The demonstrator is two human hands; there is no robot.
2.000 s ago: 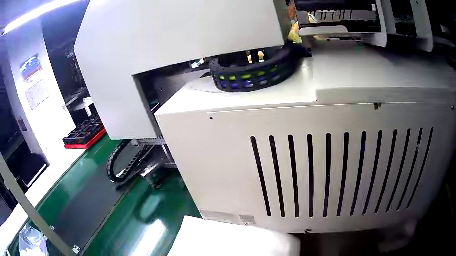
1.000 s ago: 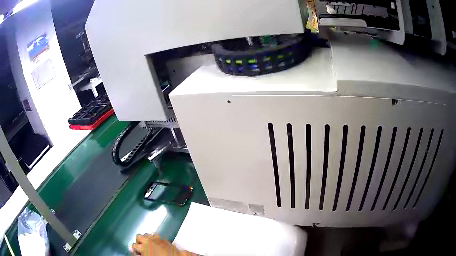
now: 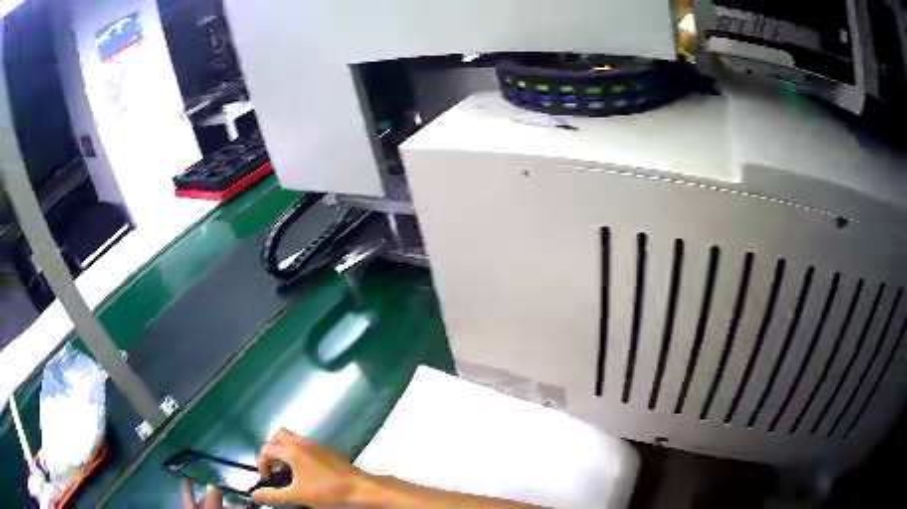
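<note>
A black phone frame (image 3: 221, 459) with an open window lies low in the picture over the green conveyor belt (image 3: 328, 398). My right hand (image 3: 310, 471) reaches in from the right, its thumb and fingers closed on the frame's dark end. My left hand (image 3: 203, 496) shows only as fingertips at the frame's near side, cut off by the bottom edge; its grip cannot be made out. Whether the frame touches the belt is unclear.
A white padded cover (image 3: 487, 432) lies right of my right hand, before the large off-white machine (image 3: 517, 268). A grey post (image 3: 75, 298) and a bagged orange tray (image 3: 88, 477) stand left. Black trays (image 3: 224, 164) sit beyond.
The phone frame, on the belt beneath the machine a second ago, is now lower left at my hands. My right hand has closed on it, and my left fingertips have appeared. The view has shifted.
</note>
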